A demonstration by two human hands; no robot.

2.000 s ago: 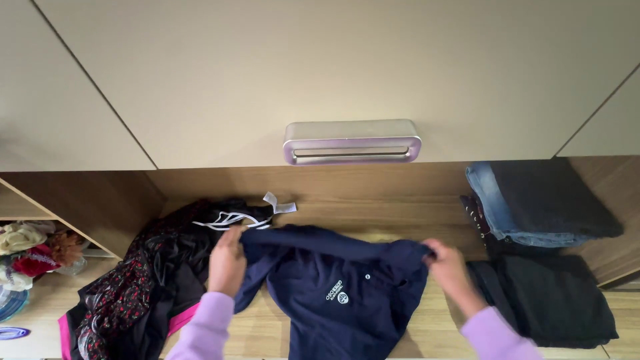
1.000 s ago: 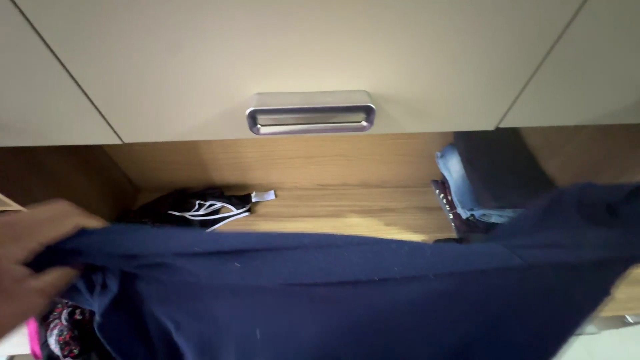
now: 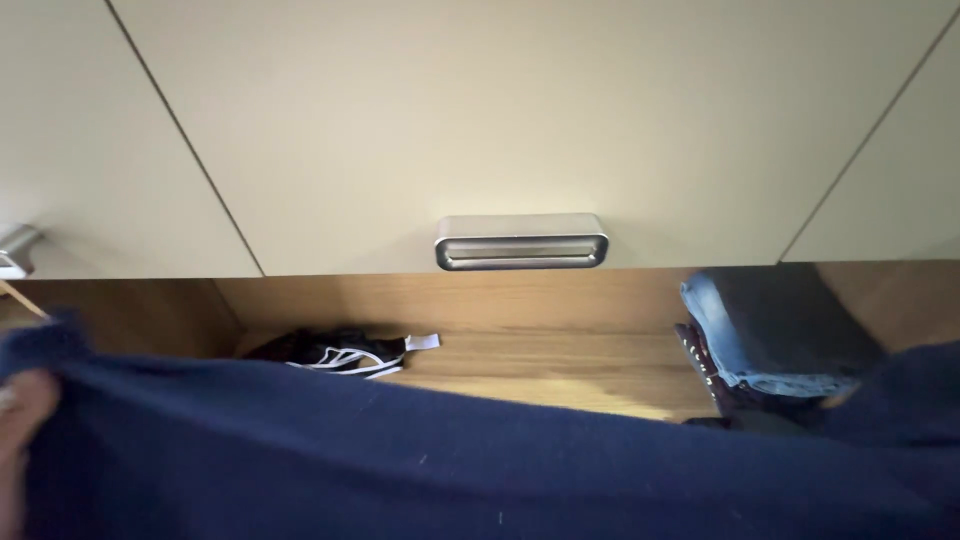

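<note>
A navy blue garment is stretched across the whole lower part of the view, close to the camera. At the far left edge my left hand grips its upper corner, the fingers partly cut off by the frame. The garment's right end rises at the right edge; my right hand cannot be made out there, apart from a small skin-coloured patch by the jeans that is too unclear to tell. Behind the cloth, on the wooden shelf, lies a black garment with white cords and a white tag.
Folded blue jeans and dark folded trousers are stacked on the right of the wooden shelf. Above hangs a cream cabinet front with a metal handle; another handle is at the left.
The navy garment, earlier lying over the shelf with a printed logo showing, has been lifted and spread near the camera. The logo no longer shows. Both hands have moved farther apart.
</note>
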